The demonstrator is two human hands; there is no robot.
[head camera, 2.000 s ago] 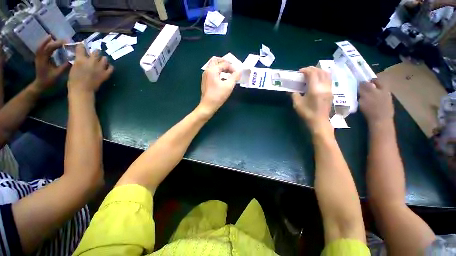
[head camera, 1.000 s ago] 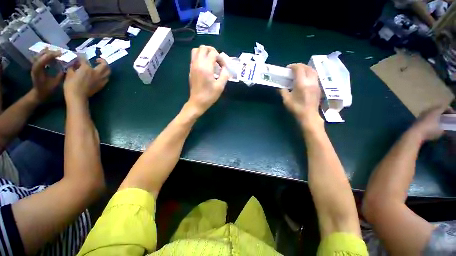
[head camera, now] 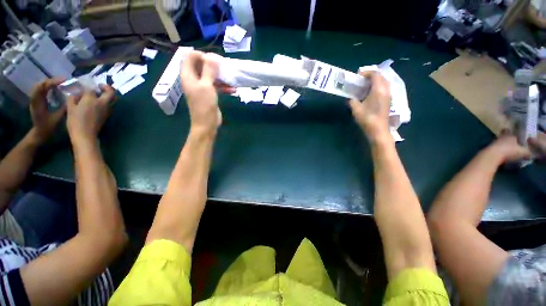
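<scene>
My left hand grips the far left end of a long white wrapped product, held above the bench. The product's right end is at the open end of a white retail box with dark print and a green mark. My right hand holds the box by its right end. Whether part of the product is still inside the box cannot be told. An open box flap stands up where the two meet. White leaflets lie on the bench just below the product.
A white box lies behind my left hand, another behind my right hand. Leaflets lie by the blue bin. Cardboard is on the right. A neighbour's hands work at left; another person's arm is at right.
My left hand has moved left, and a long stretch of white product now shows between my hands. Leaflets below are uncovered. The right neighbour's arm has left the nearby boxes.
</scene>
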